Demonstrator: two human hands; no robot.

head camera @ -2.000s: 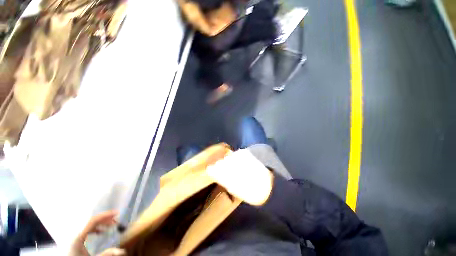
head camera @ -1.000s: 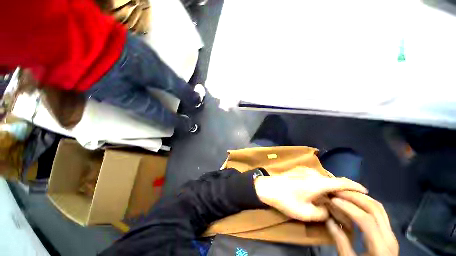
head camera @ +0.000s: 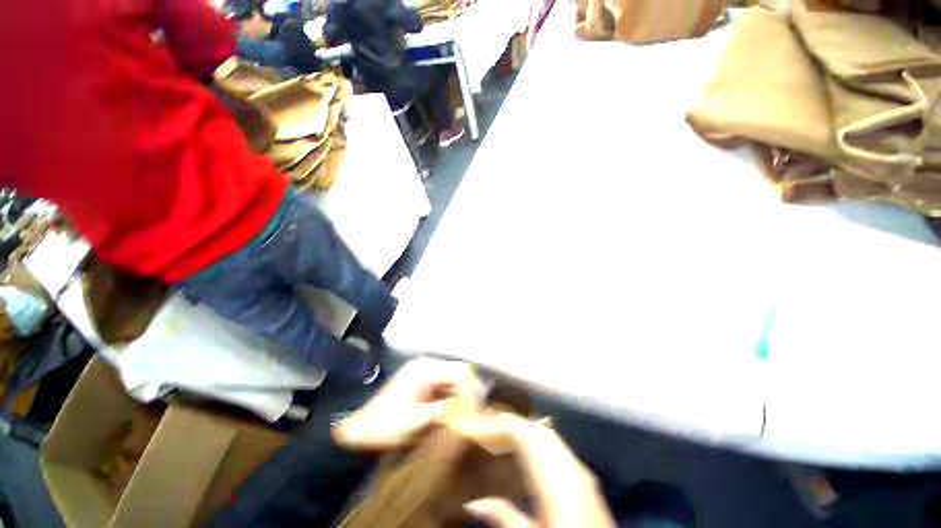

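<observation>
A tan-brown bag (head camera: 428,480) is at the bottom centre, below the near edge of the white table, blurred and cut off by the frame. My left hand (head camera: 400,407) pinches its upper end from the left. My right hand (head camera: 557,476) is on the same end from the right, its fingers on the bag's rim and its lower part cut off by the frame. The fingertips and what lies between them are blurred. A small green-handled tool (head camera: 765,332) lies on the white table, away from my hands.
The white table (head camera: 588,237) spans the centre and right, with piled brown bags (head camera: 769,88) at its far right. A person in red (head camera: 155,155) stands at the left by another table with bags. An open carton (head camera: 170,469) is at the lower left.
The view has tilted up, showing more table and the bag piles. My hands and the bag now appear lower and further left, the bag's end raised between both hands.
</observation>
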